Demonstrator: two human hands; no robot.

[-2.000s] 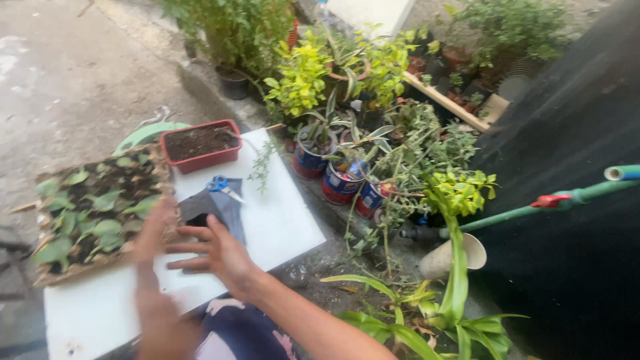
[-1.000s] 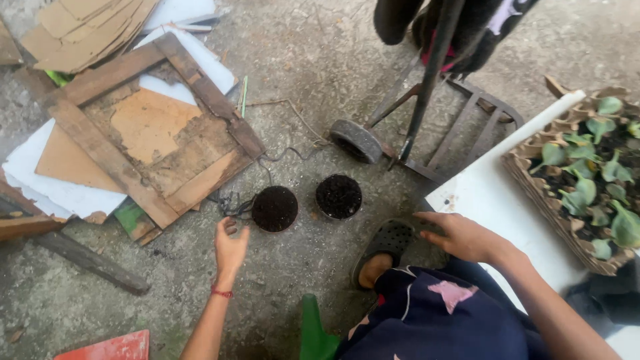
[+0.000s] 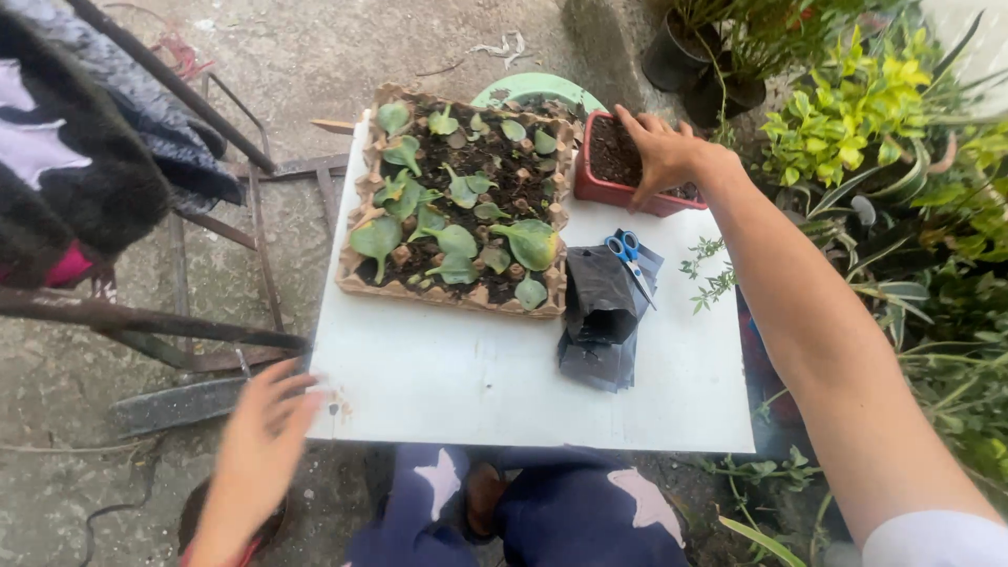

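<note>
My right hand (image 3: 665, 157) reaches over the red plastic planter (image 3: 642, 198) of dark soil at the table's back right, its spread fingers at the rim; whether it grips is unclear. My left hand (image 3: 268, 433), blurred, hangs in the air off the table's front left corner with nothing in it. An egg-carton tray (image 3: 449, 296) of soil and leafy seedlings lies left of the planter. Blue-handled scissors (image 3: 630, 256) rest on black plastic nursery bags (image 3: 600, 295), the top one opened out, on the white table (image 3: 472, 386).
A metal hand truck (image 3: 197, 323) with a wheel (image 3: 181, 405) stands at the left, dark cloth (image 3: 71, 157) above it. A green basin (image 3: 539, 85) sits behind the tray. Potted plants (image 3: 850, 102) crowd the right side. A round pot (image 3: 201, 504) is partly behind my left forearm.
The view has swung from the floor with two soil-filled pots back to the table. My right hand, near the table's corner a second ago, is now at the red planter.
</note>
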